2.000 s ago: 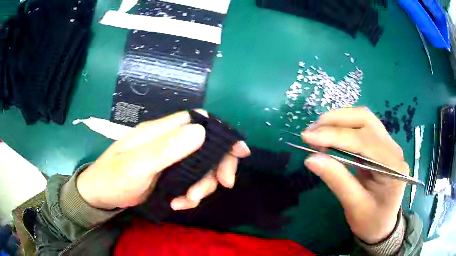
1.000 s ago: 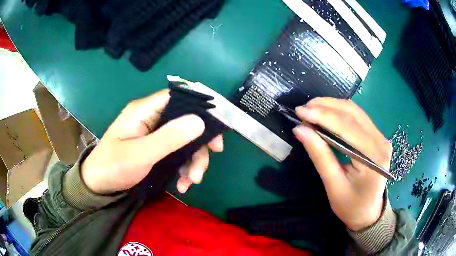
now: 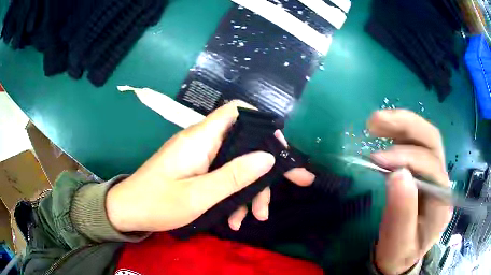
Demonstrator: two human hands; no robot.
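Note:
My left hand holds a dark ribbed black strip, thumb on top and fingertips showing beyond it. A few tiny pale specks show on the dark fabric by the fingertips. My right hand holds metal tweezers, blurred, with tips pointing left towards the strip and apart from it. I cannot tell if a piece is between the tips. Behind my left hand lies the shiny black board with a neat grid of tiny pieces near its lower left end.
White tape lies across the near board end. Stacked black strips sit at upper left and upper right. Silver-white pieces are partly behind my right hand. A blue bag is at right, cardboard boxes at lower left.
The view has shifted. My right hand with the tweezers has moved right, away from the board's grid. My left hand still holds the strip, now further right and turned.

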